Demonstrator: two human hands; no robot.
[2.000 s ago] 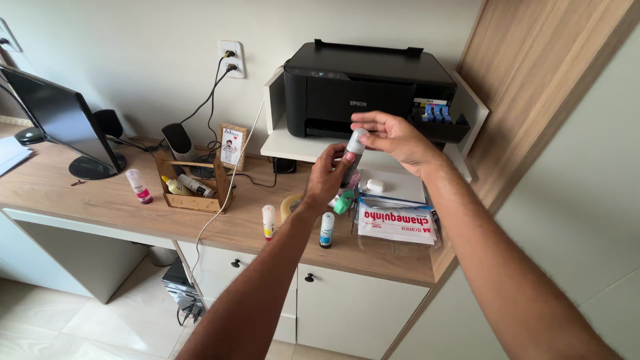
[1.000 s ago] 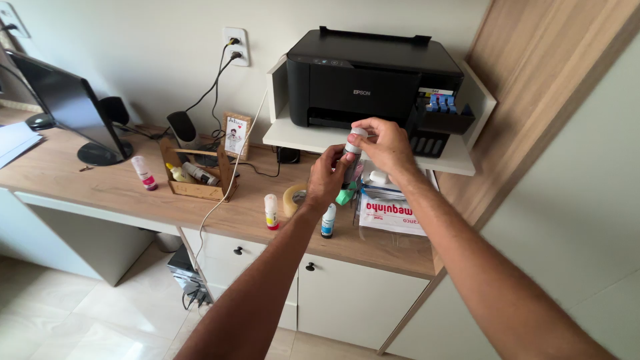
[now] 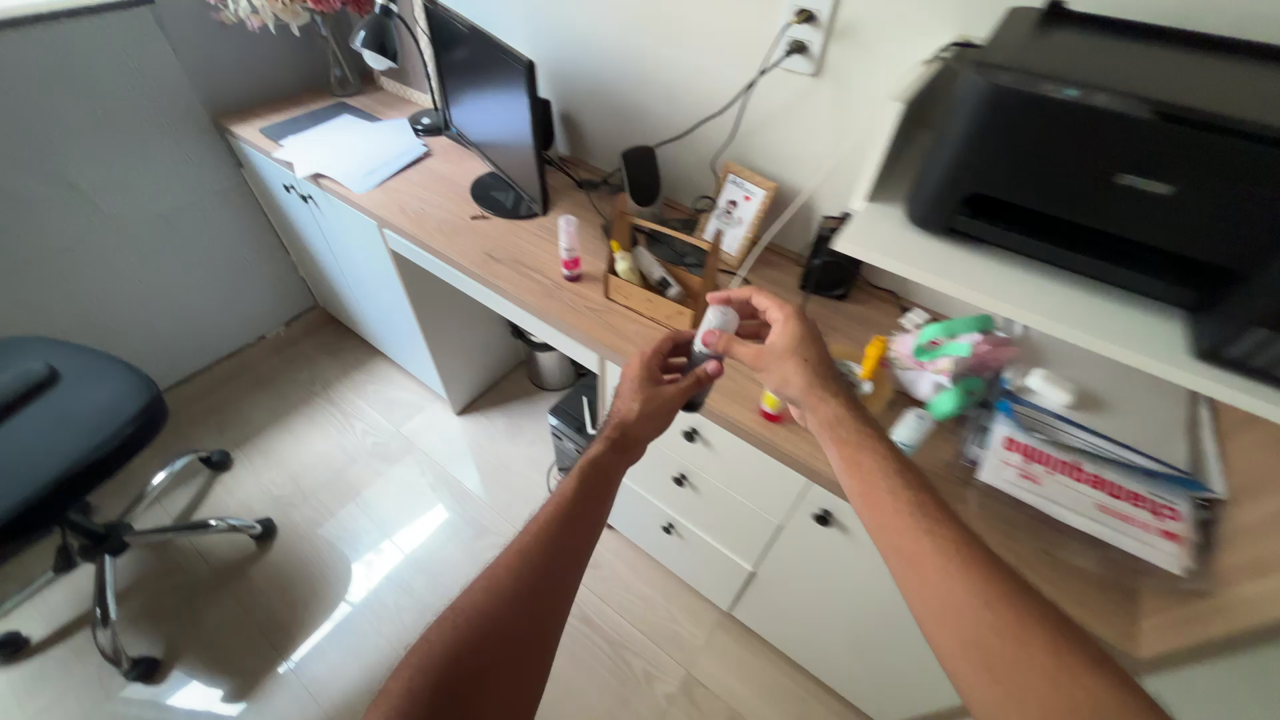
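My left hand (image 3: 660, 385) grips the dark lower part of a small ink bottle (image 3: 712, 335) in front of the desk's edge. The fingers of my right hand (image 3: 765, 335) are on the bottle's whitish cap. A bottle with a magenta band (image 3: 569, 248) stands on the desk left of a wooden caddy (image 3: 650, 300), which holds a yellow-capped bottle (image 3: 626, 262) and a white one. Another bottle with yellow and red on it (image 3: 771, 404) is partly hidden by my right hand. Behind my right forearm is a white and blue bottle (image 3: 911, 430).
A black printer (image 3: 1100, 170) sits on a white shelf at right. Below are a paper pack (image 3: 1090, 490) and a green and pink bundle (image 3: 950, 355). A monitor (image 3: 490, 100), papers (image 3: 355, 150) and a framed picture (image 3: 738, 212) stand or lie along the desk. An office chair (image 3: 70, 430) is at left.
The view has swung left, bringing the chair and the desk's far end into sight. Both hands still hold the bottle, now in front of the desk near the caddy.
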